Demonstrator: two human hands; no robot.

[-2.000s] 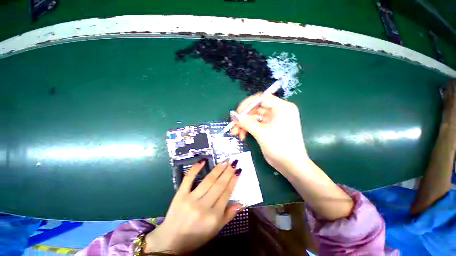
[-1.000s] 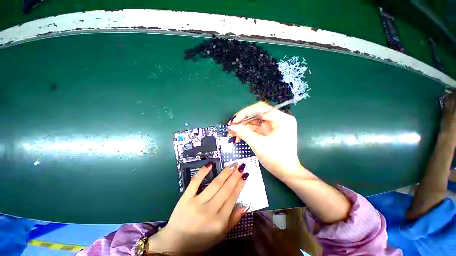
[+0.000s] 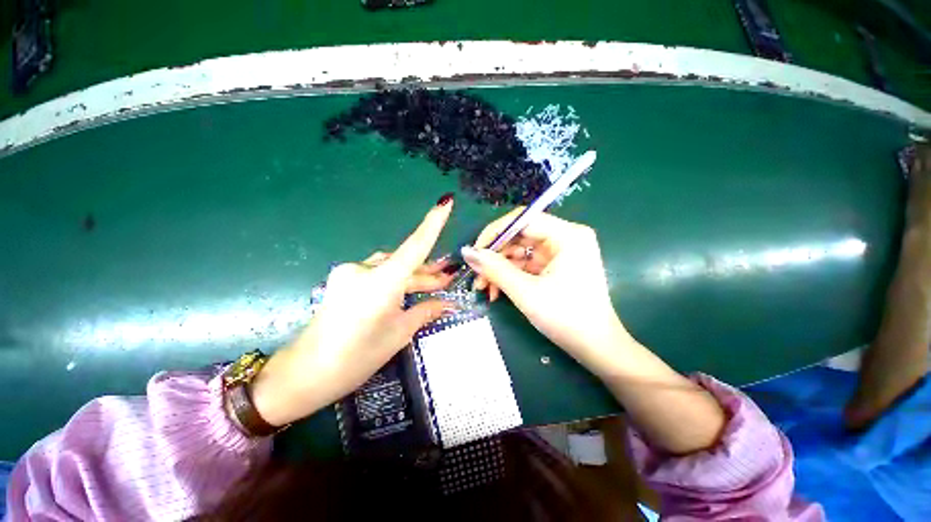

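My right hand (image 3: 546, 270) holds slim silver-white tweezers (image 3: 541, 202) like a pen, tips pointing down-left near the top of the dotted sticker sheet (image 3: 473, 467). My left hand (image 3: 373, 316) lies over the board end of the phone assembly (image 3: 383, 413), fingers spread and index finger pointing away; its other fingertips are close to the tweezer tips. Whether it grips anything small cannot be told. The phone's black battery with white print shows below the hand. A plain white sheet (image 3: 470, 382) covers part of the sticker sheet, right of the phone.
A heap of black scraps (image 3: 449, 138) lies beyond my hands, touching a smaller heap of white scraps (image 3: 551, 138). A worn white rail (image 3: 306, 69) separates the green bench from the belt, which carries dark phones (image 3: 761, 29). Another person's arm (image 3: 898, 306) is at the far right.
My left hand has moved up from the battery and white sheet to the board end, uncovering the battery's lower print. The tweezers are now more upright in my right hand. The view has shifted somewhat.
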